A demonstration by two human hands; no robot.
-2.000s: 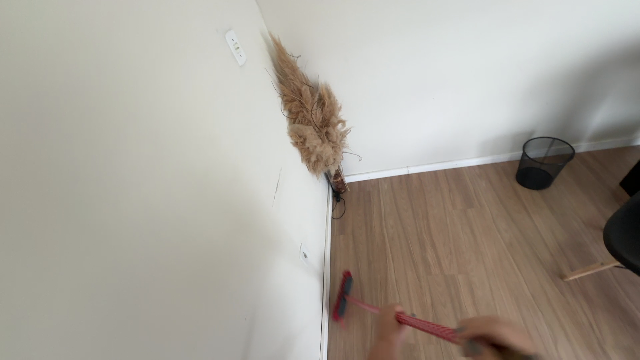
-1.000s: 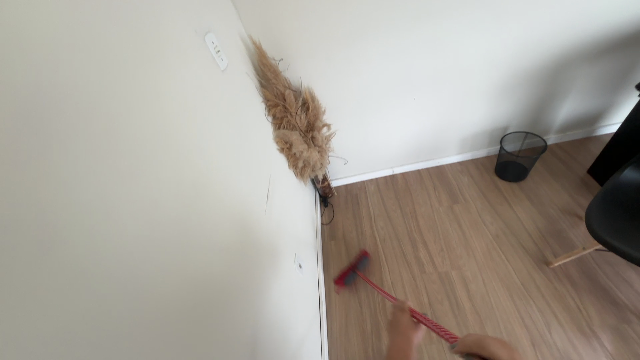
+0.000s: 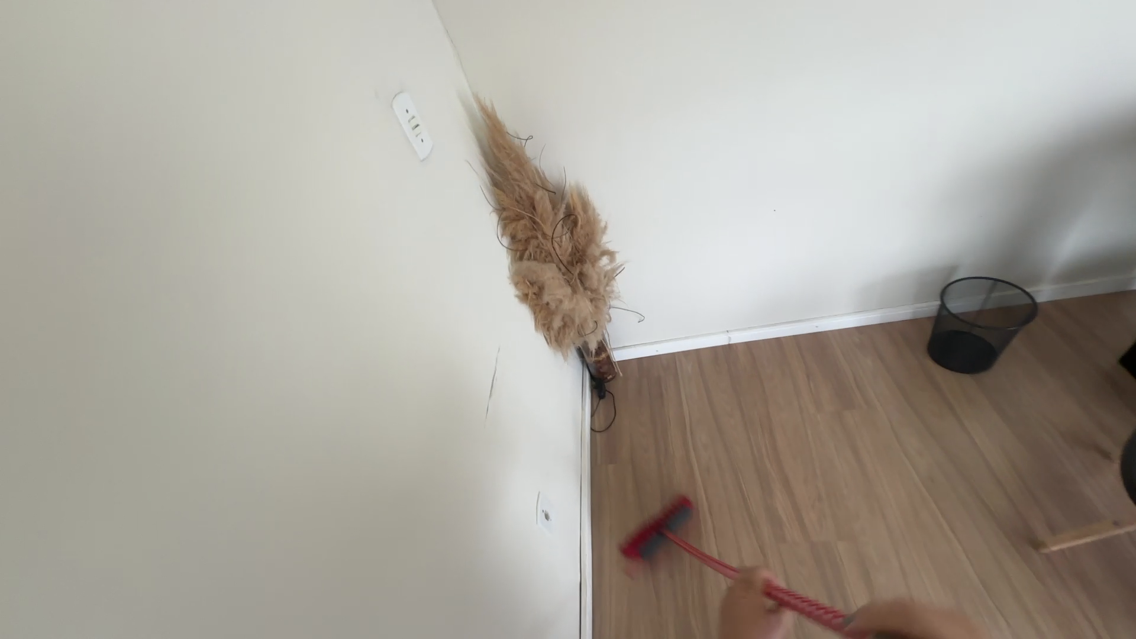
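Observation:
A push broom [image 3: 657, 530] with a red and grey head and a red patterned handle is at the wood floor, a little right of the left wall's baseboard. Its head is blurred. My left hand [image 3: 754, 605] grips the handle partway along, nearer the head. Closer to the handle's end, at the bottom edge of the view, my right hand [image 3: 914, 619] is closed on it, blurred and partly cut off.
Dried pampas grass [image 3: 555, 257] stands in the corner, with a dark cable [image 3: 603, 417] at its base. A black mesh wastebasket [image 3: 981, 328] is by the back wall. At right a wooden chair leg [image 3: 1087, 536] juts in. The left wall bears a socket [image 3: 546, 513] and a switch plate [image 3: 412, 126].
The broom head has turned from nearly parallel to the left wall to slanted, and sits farther from the baseboard than two seconds ago. Both hands remain on the handle. The view has shifted.

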